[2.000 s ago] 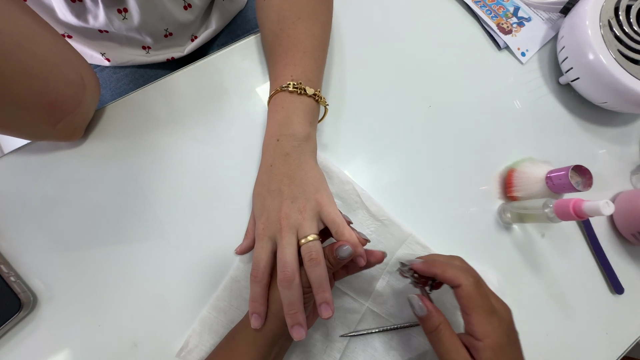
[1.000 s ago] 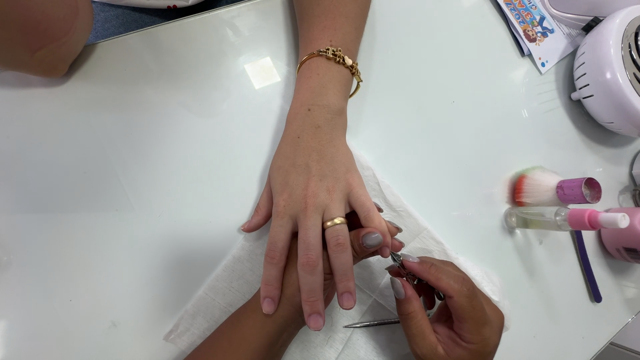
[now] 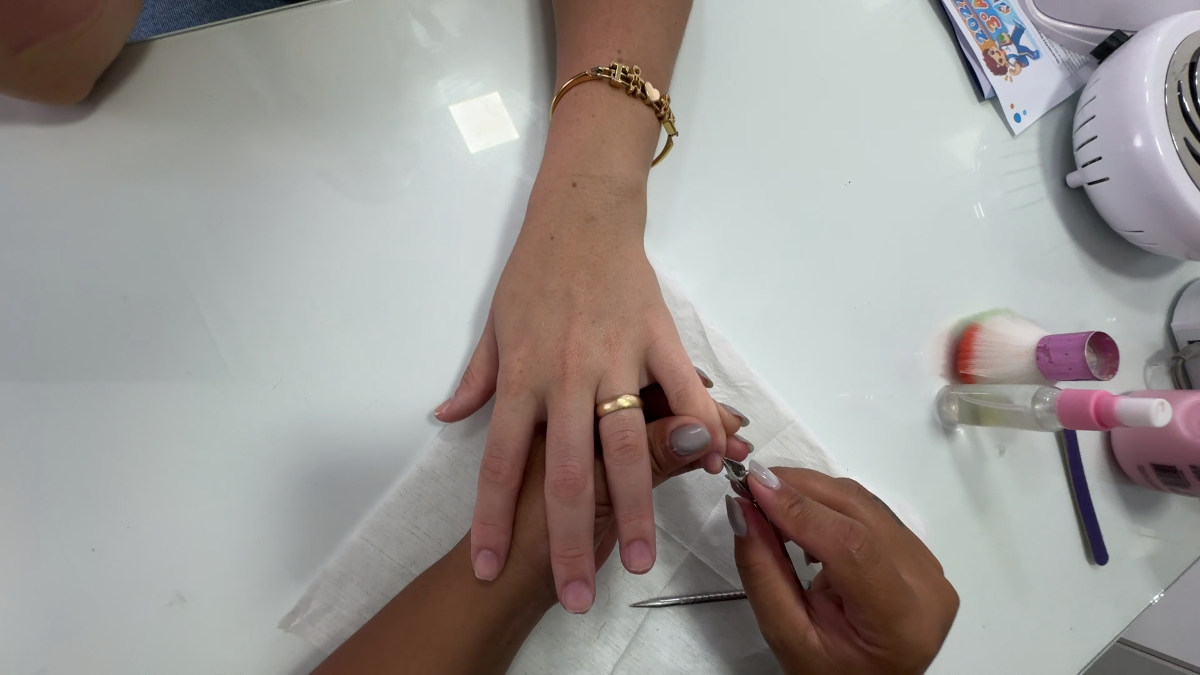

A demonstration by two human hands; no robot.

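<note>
Another person's hand, wearing a gold ring and a gold charm bracelet, lies palm down with fingers spread. Beneath it is my left hand, partly hidden, its thumb and fingers closed around the little finger. My right hand holds a small metal cuticle nipper, most of it hidden in my fingers, its tip at the little finger's nail. A metal manicure tool with a pointed end lies on the white cloth, its other end behind my right hand.
On the right stand or lie a brush with a purple handle, a clear bottle with a pink cap, a purple nail file, a pink bottle and a white rounded device. Printed cards lie above. The person's other arm rests upper left.
My right hand has brought the nipper from beside the little finger to its tip. My left thumb now lies over that finger. The view has shifted somewhat.
</note>
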